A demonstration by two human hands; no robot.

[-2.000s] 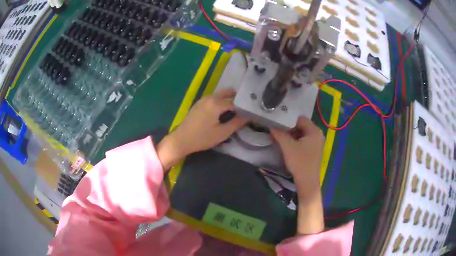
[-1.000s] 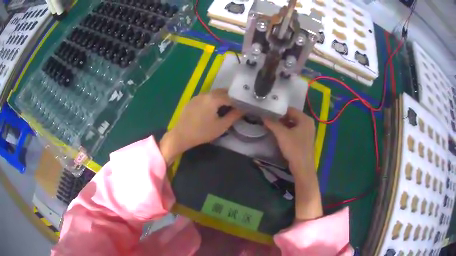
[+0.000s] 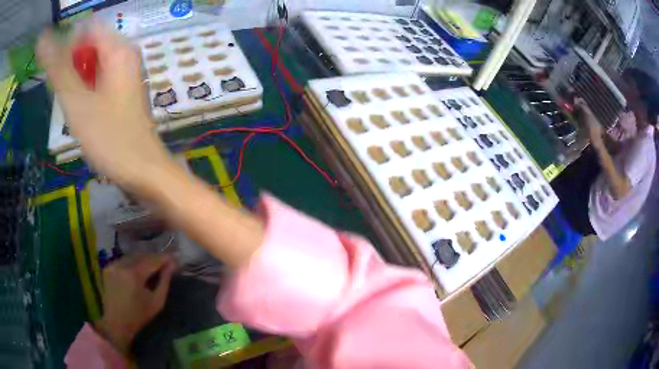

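My right hand (image 3: 105,94), blurred at the upper left, is closed around the red toggle clamp handle (image 3: 85,65). My right forearm crosses in front of the fixture and hides much of the clamp. The test fixture base (image 3: 108,205) shows as a grey plate, with a round seat (image 3: 148,241) partly visible. My left hand (image 3: 134,295) is at the front edge of the fixture, fingers curled. A dark spot shows between its fingers; I cannot tell whether it is a held part or a gap.
White foam holding boards (image 3: 401,151) with tan cutouts stand at right, with another (image 3: 195,65) behind the fixture. A red test lead cable (image 3: 289,140) loops over the mat. A green label (image 3: 212,343) lies in front. A blister tray is cut off at left. Another person (image 3: 625,169) is at far right.
The view has swung right, shifting the fixture left. My right hand has left the fixture seat and risen to the red handle. My left hand has drawn back to the fixture's front edge.
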